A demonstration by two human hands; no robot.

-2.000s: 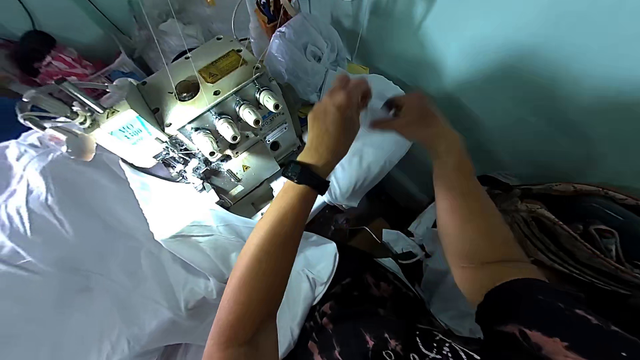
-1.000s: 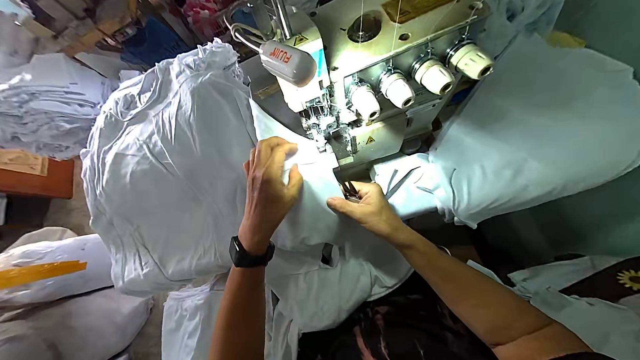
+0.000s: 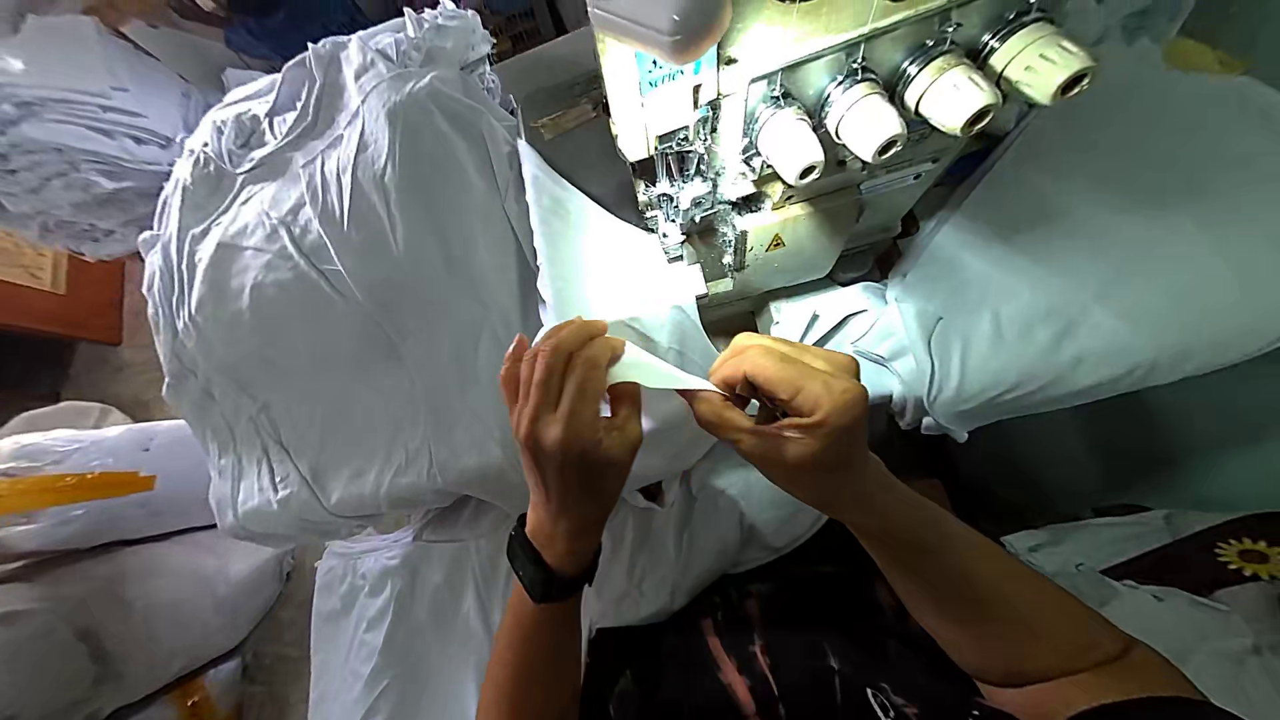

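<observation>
A piece of white fabric [image 3: 610,265] lies below the needle area of an overlock sewing machine [image 3: 800,225]. Its near edge is pinched by my left hand [image 3: 575,420], between thumb and fingers, with a black watch on the wrist. My right hand [image 3: 795,415] grips the same edge a little to the right, and a short stretch of cloth is drawn between the two. A small dark metal tool shows partly inside the right fist; most of it is hidden. The fabric's far part reaches toward the presser foot area.
A big heap of white cloth [image 3: 350,270] rises left of the machine. More white fabric [image 3: 1090,240] lies at the right. Plastic-wrapped bundles [image 3: 110,490] with orange tape are at the lower left, and a stack of white cloth [image 3: 90,130] stands behind them.
Two seconds ago both hands were right of the machine over white cloth; now they are in front of it. Since one second ago, the right hand has closed on the fabric edge. The view has shifted strongly.
</observation>
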